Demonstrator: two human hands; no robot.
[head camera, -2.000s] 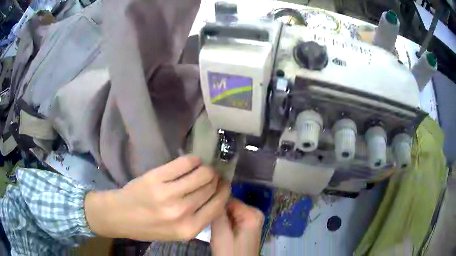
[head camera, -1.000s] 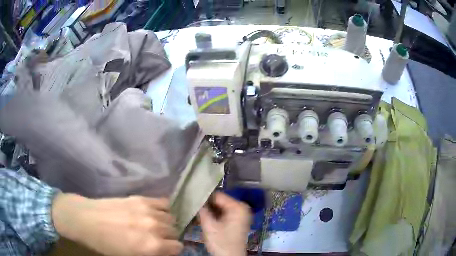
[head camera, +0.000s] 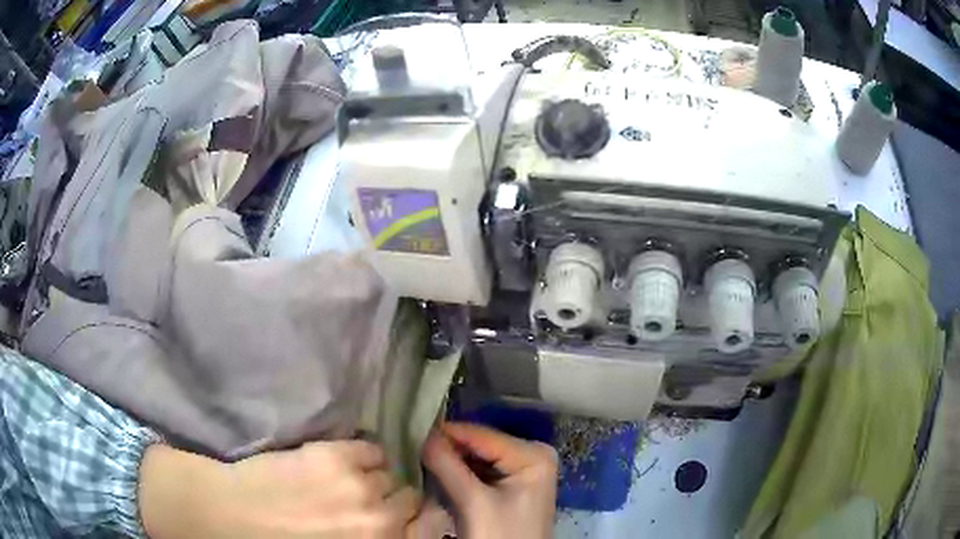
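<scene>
The grey-brown garment body (head camera: 274, 337) lies left of the overlock machine (head camera: 674, 147) and runs down to my hands. A green panel (head camera: 402, 368) with a paler edge extends from the needle area (head camera: 447, 328) to my hands. My left hand (head camera: 290, 490) is closed on the cloth where the green panel meets the grey cloth. My right hand (head camera: 495, 479) pinches the right edge of the green panel below the needle area. Its lower part is cut off by the picture's edge. The presser foot is not clearly visible.
More green panels (head camera: 858, 390) hang at the right edge. A blue tray (head camera: 600, 463) with thread trimmings lies right of my right hand. White tension dials (head camera: 655, 295) line the machine front. Two thread cones (head camera: 780, 58) stand behind it. Piled garments (head camera: 95, 200) lie at the left.
The grey cloth has moved down and left from beside the machine head. My left hand has moved left and down. The green panel now looks folded, and my right fingers pinch its edge.
</scene>
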